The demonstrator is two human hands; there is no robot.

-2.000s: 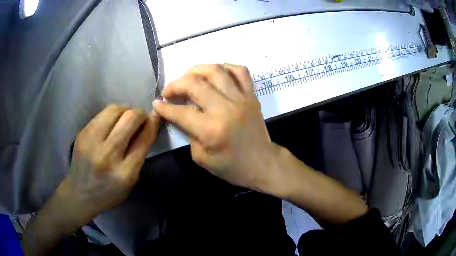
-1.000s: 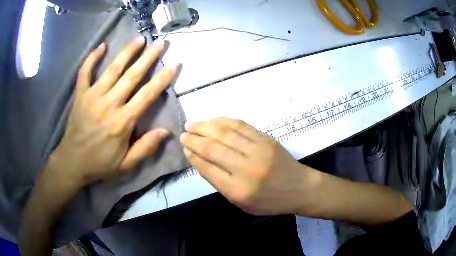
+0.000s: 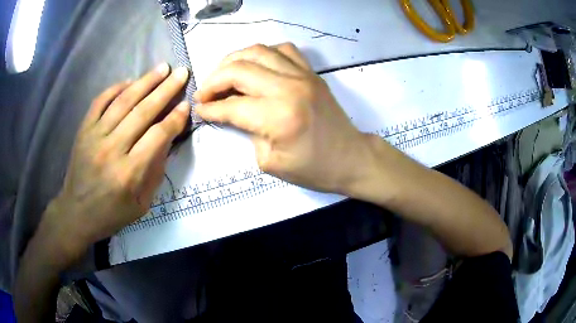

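Observation:
A grey garment panel (image 3: pixel 95 57) lies on the white bed at the left. A narrow patterned dark strip (image 3: pixel 180 53) runs along its right edge, up to the presser foot (image 3: pixel 172 9) at the top. My left hand (image 3: pixel 123 148) rests on the panel, fingers extended beside the strip; whether it grips cloth is not clear. My right hand (image 3: pixel 284 113) pinches the strip's lower end between thumb and fingers. The needle itself is not distinguishable.
Orange-yellow scissor handles (image 3: pixel 441 17) lie at the top right. A thread tail (image 3: pixel 271 22) lies on the bed. A printed ruler scale (image 3: pixel 221 192) runs along the front edge. Pale cloth (image 3: pixel 549 221) hangs at the right.
The panel and strip have moved up toward the presser foot, uncovering more ruler. My right hand has moved up and left. My left hand has moved slightly down, its fingers closer together.

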